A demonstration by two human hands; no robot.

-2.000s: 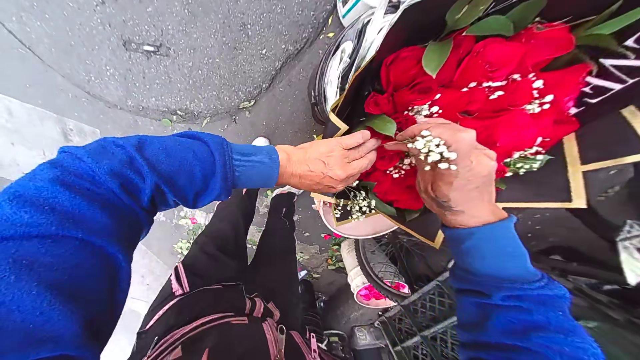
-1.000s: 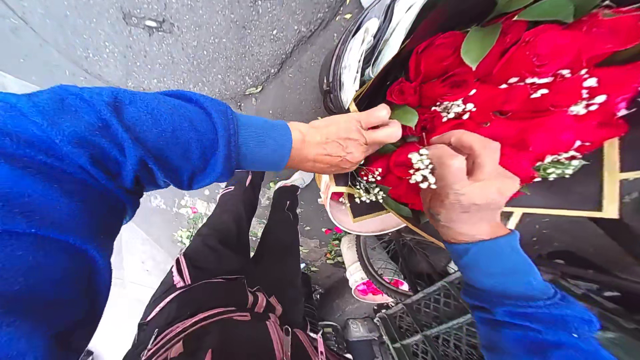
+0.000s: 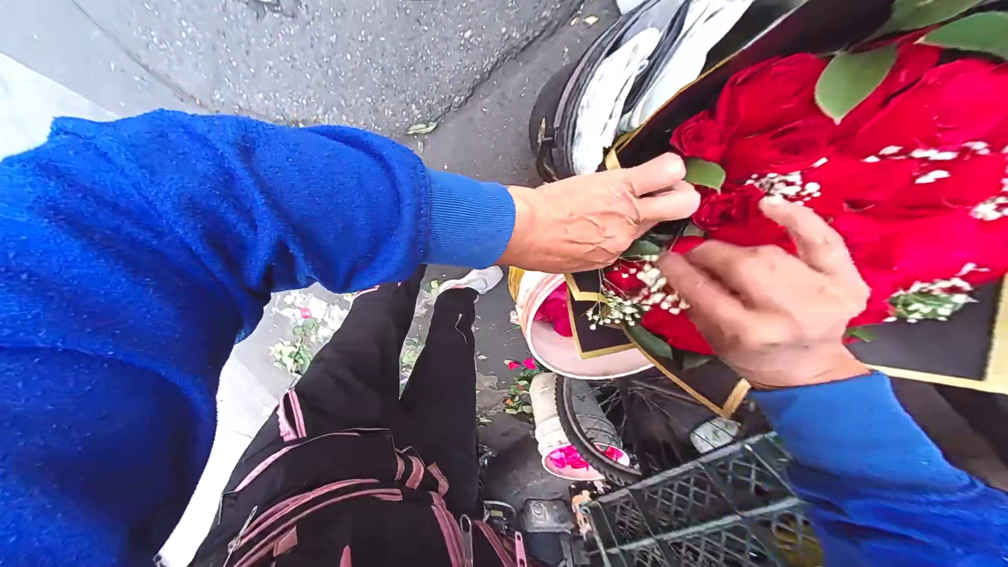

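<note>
A bouquet of red roses with green leaves fills the right side, wrapped in black paper with gold edging. My left hand is at its left edge, fingers bent beside a small green leaf; what its fingertips touch is hidden. My right hand is over the lower left roses, index finger extended near a cluster of white baby's breath. Its thumb and lower fingers are by another baby's breath sprig; whether they grip it is unclear.
Below the bouquet are a pinkish-white bucket, a bicycle wheel, a container with pink petals and a dark plastic crate. A black-and-white bundle is above my left hand. Plant scraps lie on the ground.
The baby's breath sprig that showed at my right hand's fingertips now sits lower, among the roses at the bouquet's lower left edge. My right index finger has extended.
</note>
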